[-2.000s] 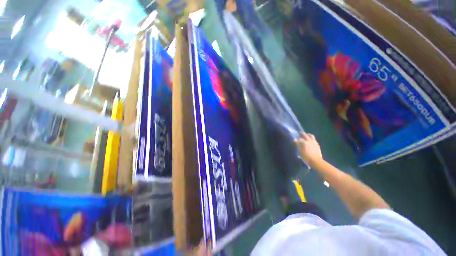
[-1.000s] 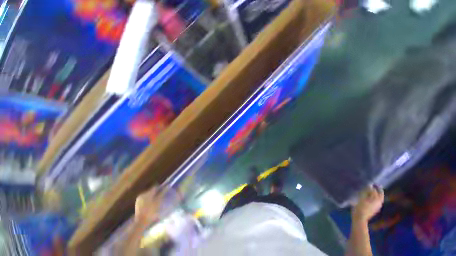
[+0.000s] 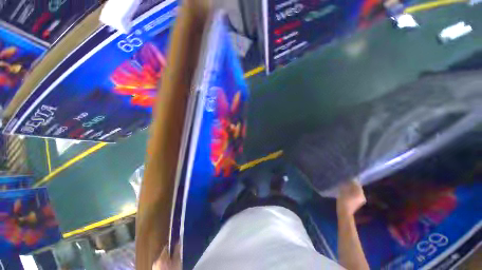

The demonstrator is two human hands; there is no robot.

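Note:
A television in a wrinkled translucent bag (image 3: 412, 124) spans the right side. My right hand (image 3: 351, 197) is closed on its near edge. A long, narrow TV carton (image 3: 158, 158) stands left of my body, its brown side towards the left and its blue flower print towards the right. My left hand (image 3: 165, 260) is at the carton's near edge, with its fingers around the edge. It is blurred and cut off by the bottom of the picture.
Another printed carton (image 3: 95, 89) stands at the upper left, with a white foam piece (image 3: 120, 15) at its top. A flower-printed carton (image 3: 423, 211) lies under the television's edge at the lower right. More cartons show at the far left and top. Yellow lines cross the green floor.
The view has turned, so the near carton runs more upright in the picture. My right hand still holds the bagged television's edge. My left hand shows lower, at the carton's near end.

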